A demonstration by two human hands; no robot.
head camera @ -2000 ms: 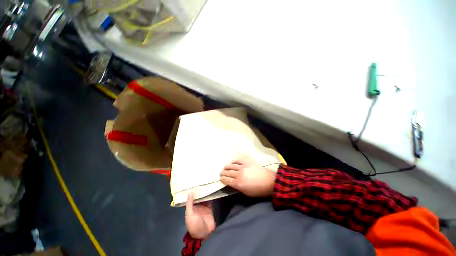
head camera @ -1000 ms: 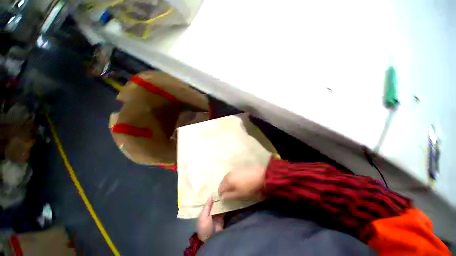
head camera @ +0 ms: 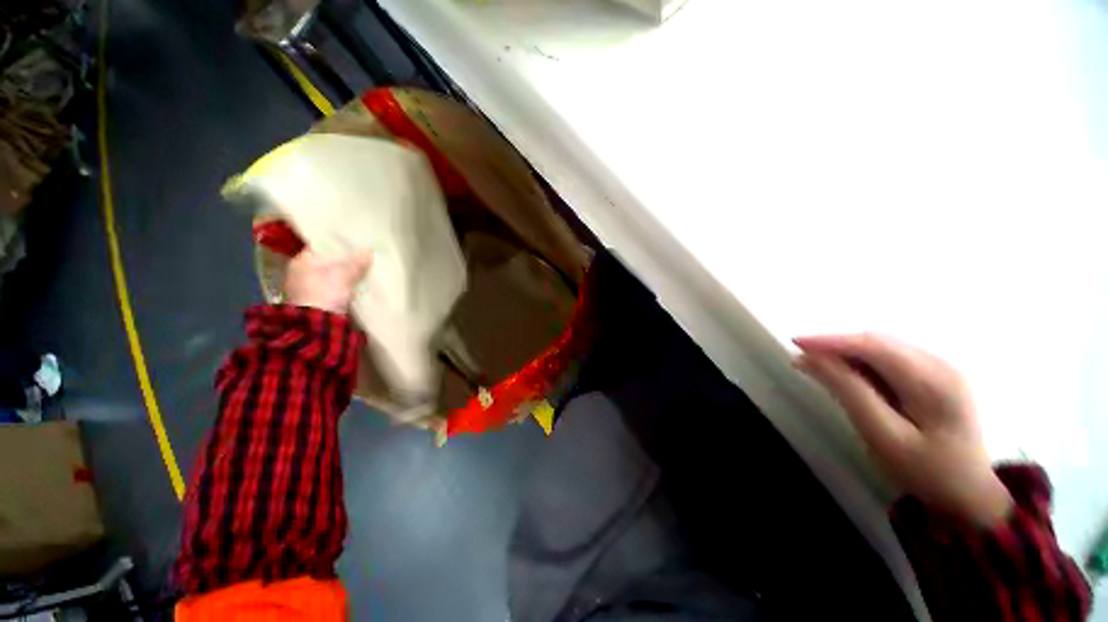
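Observation:
My left hand [head camera: 322, 280] grips a beige bag body [head camera: 377, 231] by its side and holds it over the open mouth of the cardboard bin [head camera: 510, 273]. The bag is blurred, with a yellow edge at its far left end. The fingers on its underside are hidden. My right hand [head camera: 917, 419] is over the near edge of the white table, with nothing seen in it and its thumb and fingers apart. Brown cardboard-like pieces show inside the bin.
The long white table [head camera: 729, 158] runs along the right, with small dark scraps near its far edge. A green handle is cut off at the right rim. A brown carton [head camera: 46, 496] stands on the floor at the lower left, beyond the yellow floor line [head camera: 131, 328].
The bag has left my lap and moved over the bin in my left hand. My right hand has let go of it and moved right to the table. The view has turned.

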